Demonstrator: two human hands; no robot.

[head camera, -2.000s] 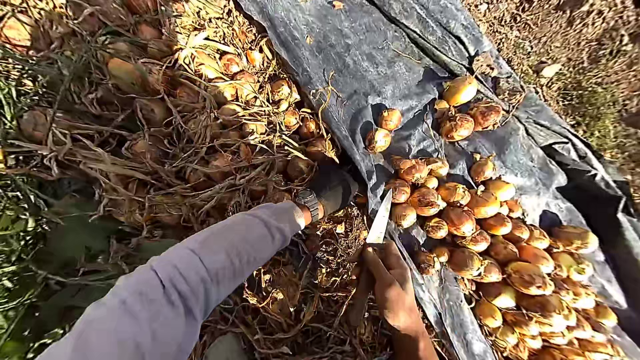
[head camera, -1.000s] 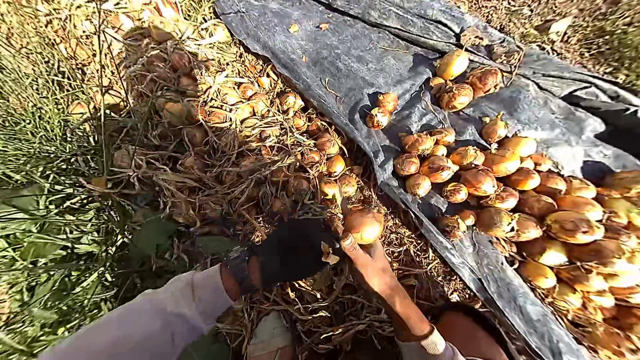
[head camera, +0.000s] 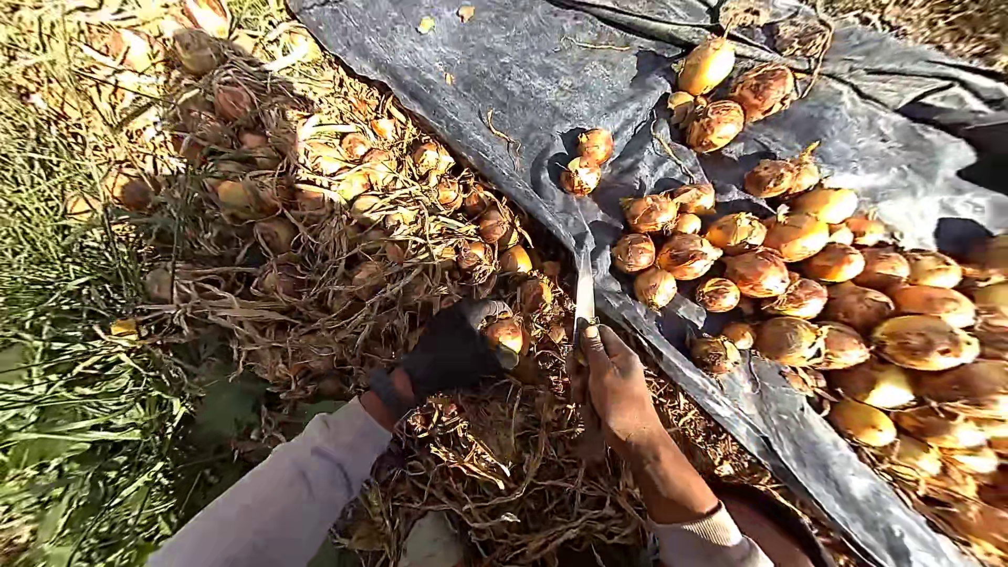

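Observation:
My left hand, in a dark glove, is closed around an onion among dry onion tops, left of the tarp's edge. Just to its right, my bare right hand grips a knife with its pale blade pointing up and away, close to the border of the grey tarp. The knife's handle is mostly hidden by my fingers. A large group of loose onions lies on the tarp to the right, with a pair of onions apart from it.
Unsorted onions with dry tops cover the ground at the left and upper left. Cut dry leaves are heaped below my hands. Green grass grows along the left edge. Another small cluster of onions sits on the tarp's far part.
One second ago an onion was up at my right hand's fingers; that hand now shows the knife with its blade toward the tarp. My gloved left hand now has an onion in its grasp.

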